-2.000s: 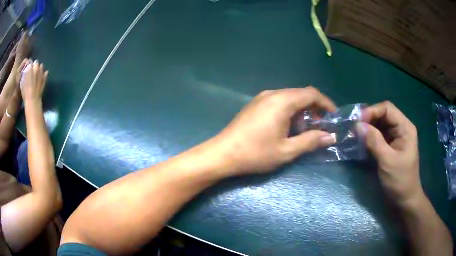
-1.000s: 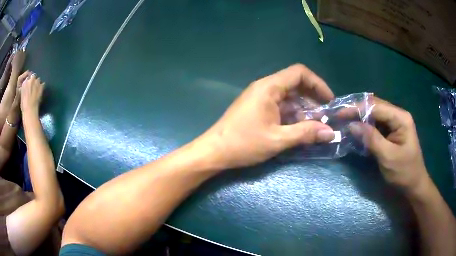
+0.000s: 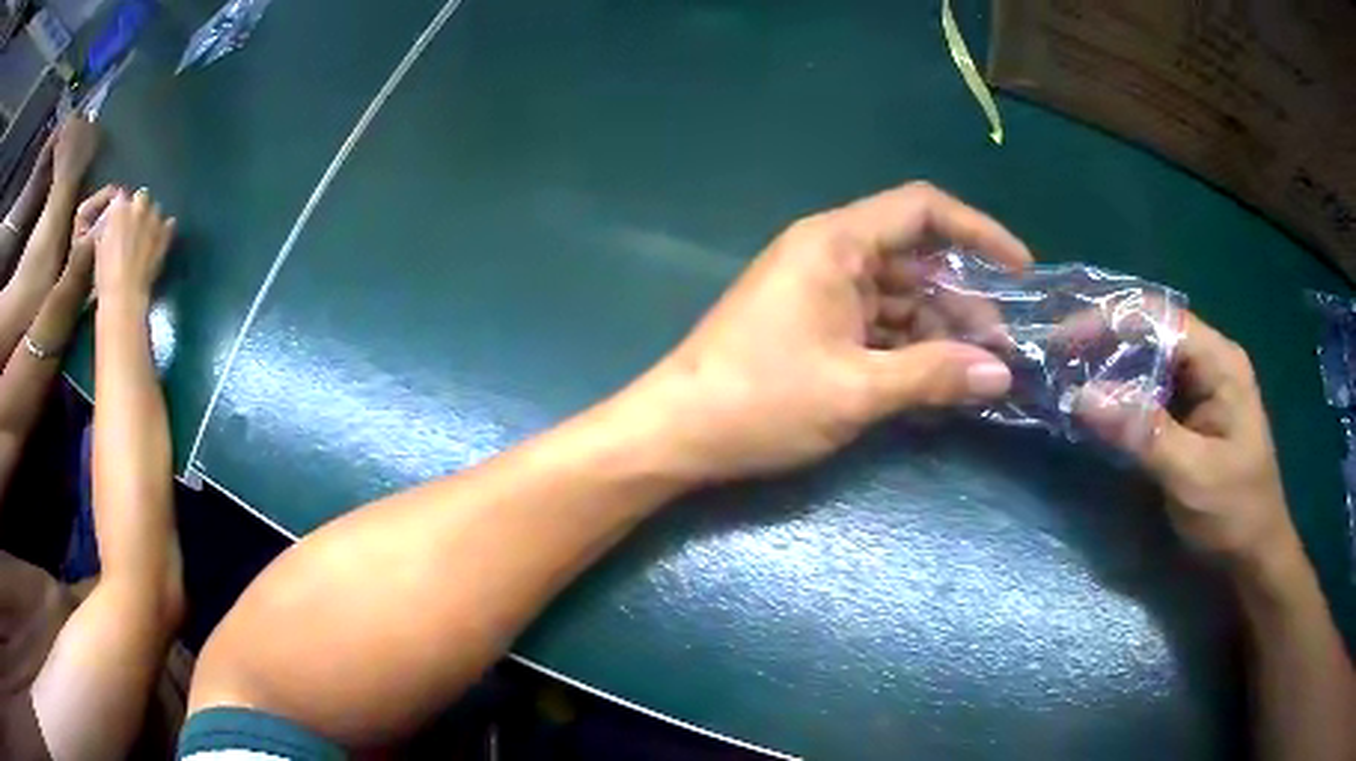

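Observation:
A clear, crinkled zip-lock bag (image 3: 1048,345) is stretched between my two hands above the dark green tabletop. My left hand (image 3: 848,327) grips its left side between thumb and fingers. My right hand (image 3: 1197,424) holds its right end, with the fingertips seen through the film, at or inside the bag's mouth. I cannot tell whether anything small lies in the bag; glare and fingers hide parts of it.
A brown carton (image 3: 1175,89) stands at the far right, with a yellow-green strip (image 3: 973,75) beside it. Shiny bags (image 3: 1334,357) lie at the right edge. Other workers' hands (image 3: 131,245) are at far left, near a clear bag (image 3: 223,33) and a blue item (image 3: 116,37).
The bag is spread wider between my hands, and my right hand's fingers reach further behind or into its film. A white patch seen by my left thumb no longer shows.

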